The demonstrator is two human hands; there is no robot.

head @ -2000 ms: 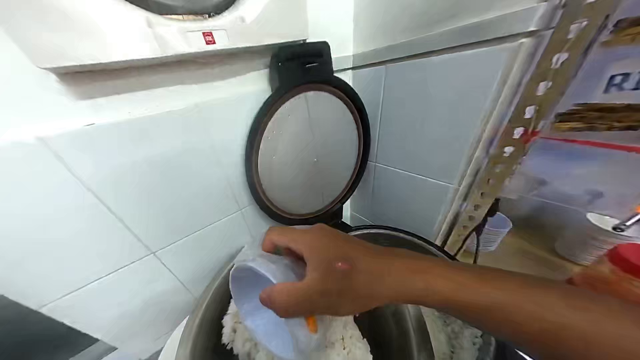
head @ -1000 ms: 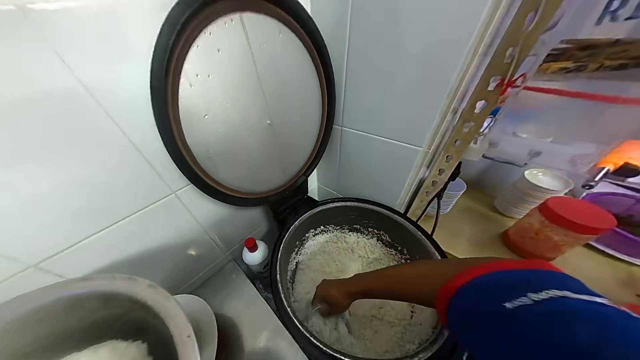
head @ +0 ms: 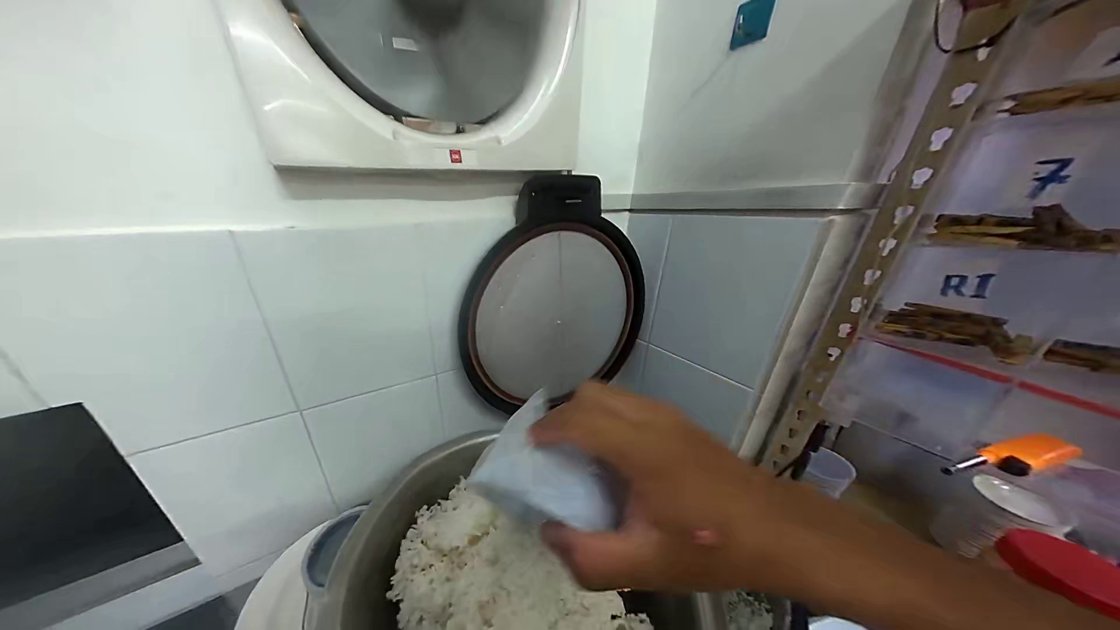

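My right hand grips a whitish translucent container, probably a plastic bowl, tilted over a metal pot. Cooked white rice is heaped in that pot, just below the container. Blur hides what the container holds. Behind the hand stands the raised round lid of a rice cooker, with a black rim and a shiny inner plate. Part of the cooker's rice shows at the bottom, right of the pot. My left hand is out of view.
A white wall-mounted appliance hangs above the lid. At right stands a perforated metal post. Near it are a stack of plastic cups, an orange gas torch lighter and a red lid. A dark panel is at far left.
A second ago my right hand was down in the rice of the cooker; now it is over the heaped rice in the metal pot with the container. The view has swung up and left.
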